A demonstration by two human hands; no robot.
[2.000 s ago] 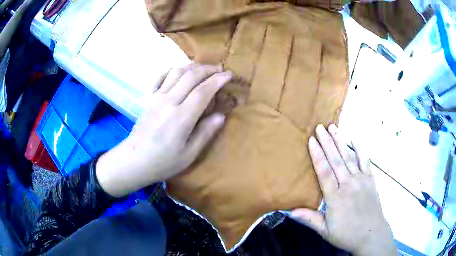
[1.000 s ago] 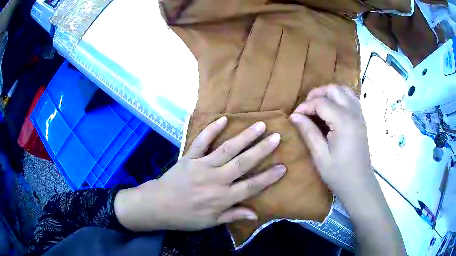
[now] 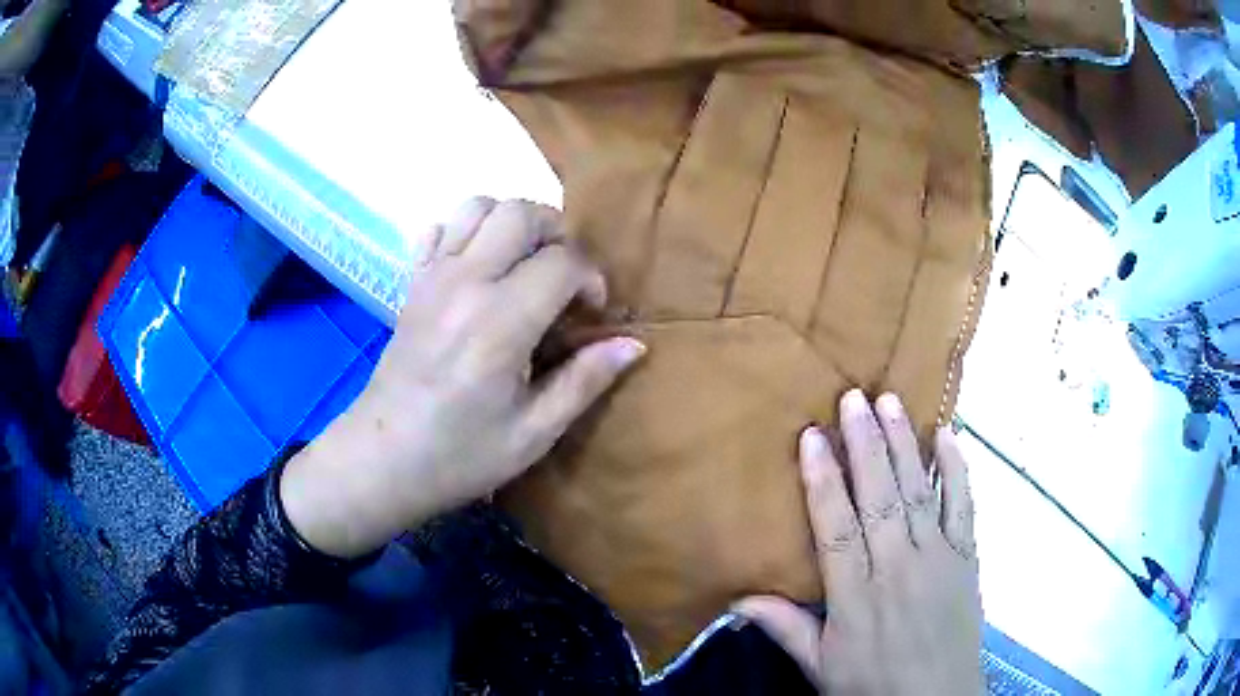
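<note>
The brown garment piece [image 3: 680, 449] lies across the table's front edge, its pointed lower end over the lap. Its upper part has several parallel pleats [image 3: 782, 218], joined by an angled seam to the plain lower panel. A whitish raw edge shows at the bottom. My left hand [image 3: 462, 354] is at the left end of the seam, fingers curled with thumb and fingertips on the cloth, which bunches there; it seems to pinch a fold. My right hand [image 3: 884, 558] lies spread flat on the lower right of the panel, thumb at the bottom edge, gripping nothing.
The white machine table [image 3: 367, 123] has a scale along its front edge. The white sewing machine head [image 3: 1176, 258] is at the right, with slim coloured tools [image 3: 1164, 593] below it. More brown cloth [image 3: 1101, 95] lies at the top right. A blue crate [image 3: 231, 354] and red crate [image 3: 102, 360] are at the left.
My right hand has moved from the seam down to the panel's lower right and flattened. My left hand has moved up and left, from flat on the panel to curled at the seam's left end.
</note>
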